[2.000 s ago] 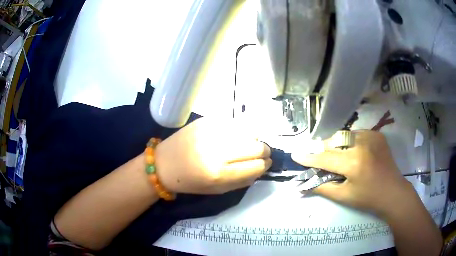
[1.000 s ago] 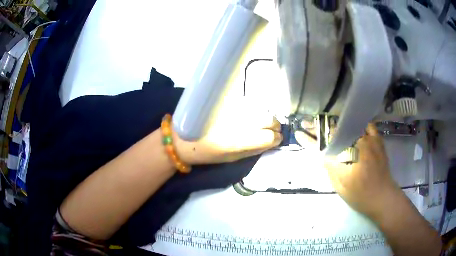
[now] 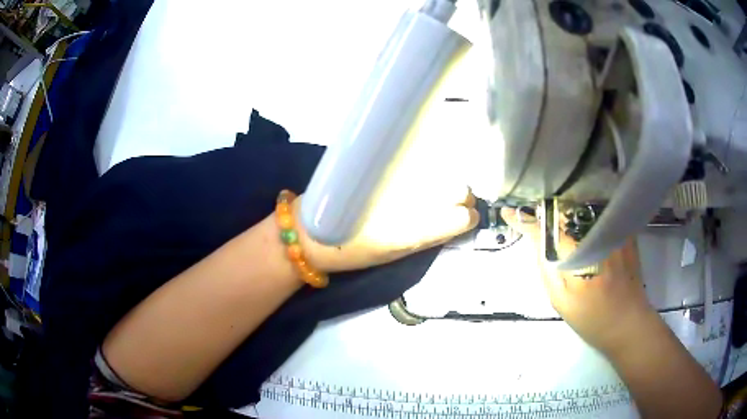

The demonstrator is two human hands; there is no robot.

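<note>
The navy garment panel [image 3: 188, 192] lies over the left of the white machine bed and hangs over its front edge. My left hand [image 3: 393, 229] lies on it, with fingertips pinching the cloth's edge beside the needle area. My right hand [image 3: 594, 290] is behind and below the machine head, its fingertips at the other side of the same small dark bit of cloth [image 3: 489, 214]. The sewing machine head [image 3: 541, 90] hides part of the right fingers. Whether the right hand still holds the snips cannot be seen.
The sewing lamp [image 3: 381, 123] hangs glowing over my left hand and washes out the bed around it. A printed ruler [image 3: 459, 406] runs along the front table edge. A curved metal part [image 3: 405, 311] sits at the bed's front slot. Cluttered items stand at the far left.
Both hands moved from the front of the bed up to the needle area, carrying the cloth edge. The snips, seen earlier in my right hand, are no longer visible. The view shifted slightly.
</note>
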